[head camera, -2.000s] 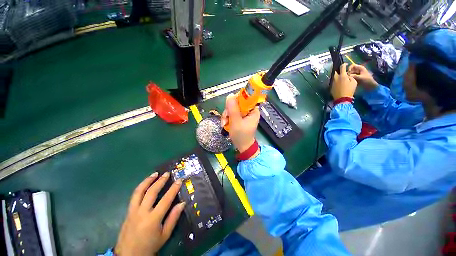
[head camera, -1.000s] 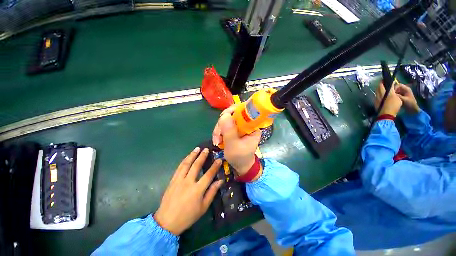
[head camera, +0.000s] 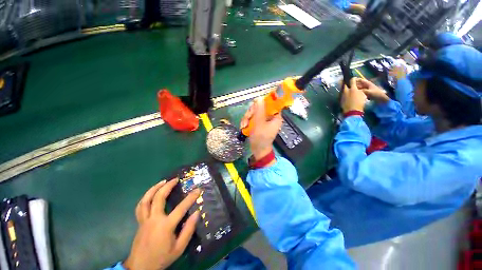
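Observation:
A black phone assembly (head camera: 211, 211) lies in a dark fixture at the bottom centre, silver and white parts at its top end. My left hand (head camera: 161, 227) rests on its left side, fingers spread, holding nothing. My right hand (head camera: 262, 129) grips the orange electric screwdriver (head camera: 280, 99), tilted, with a thick black sleeve rising from its top. The driver's dark tip is at the right edge of the round screw dish (head camera: 224, 141), which holds a heap of tiny silver screws. I cannot tell whether a screw is on the tip.
A red plastic bag (head camera: 178, 112) lies beside the upright metal post (head camera: 203, 58). Another phone assembly (head camera: 289, 133) is right of the driver. One more phone (head camera: 20, 237) lies on a white pad at left. Yellow tape (head camera: 240, 185) runs beside the working phone. A blue-smocked worker (head camera: 407, 158) sits at right.
The view has swung right. My right hand has moved the screwdriver from above the phone to the screw dish, uncovering the phone's upper part. My left hand stays on the phone's left side.

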